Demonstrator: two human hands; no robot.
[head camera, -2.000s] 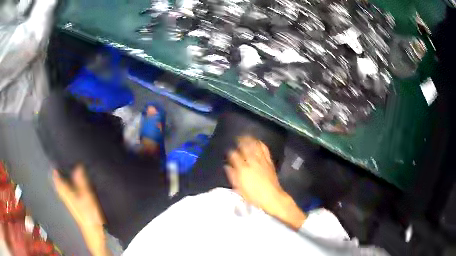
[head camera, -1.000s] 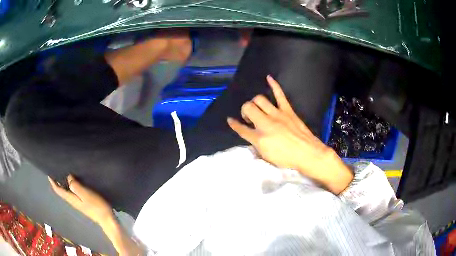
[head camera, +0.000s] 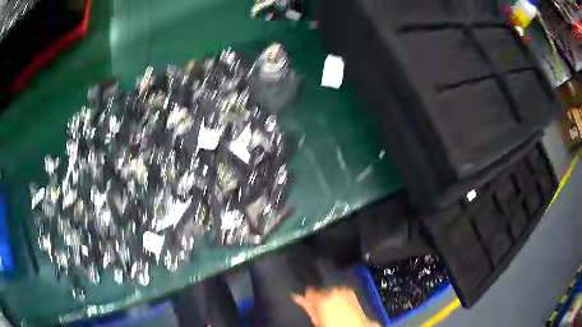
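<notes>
A large loose pile of silver and black spring clips (head camera: 159, 166) lies on the green bench mat (head camera: 344, 153), blurred by motion. A few white slips lie among the clips. My right hand (head camera: 335, 306) is at the bottom edge, below the bench edge and over my dark-clothed leg. It is blurred and cut off, so whether it holds anything cannot be told. My left hand is not in view.
A stack of black foam trays (head camera: 459, 89) stands at right; a gridded black tray (head camera: 504, 217) sits lower beside it. A blue bin (head camera: 383, 306) of small dark and silver parts is below the bench. A white label (head camera: 332, 71) lies near the trays. A red-rimmed black tray is upper left.
The view has swung up and right from my lap to the bench, bringing the pile and tray stack in. My left hand has left the picture; my right hand now shows at the bottom edge.
</notes>
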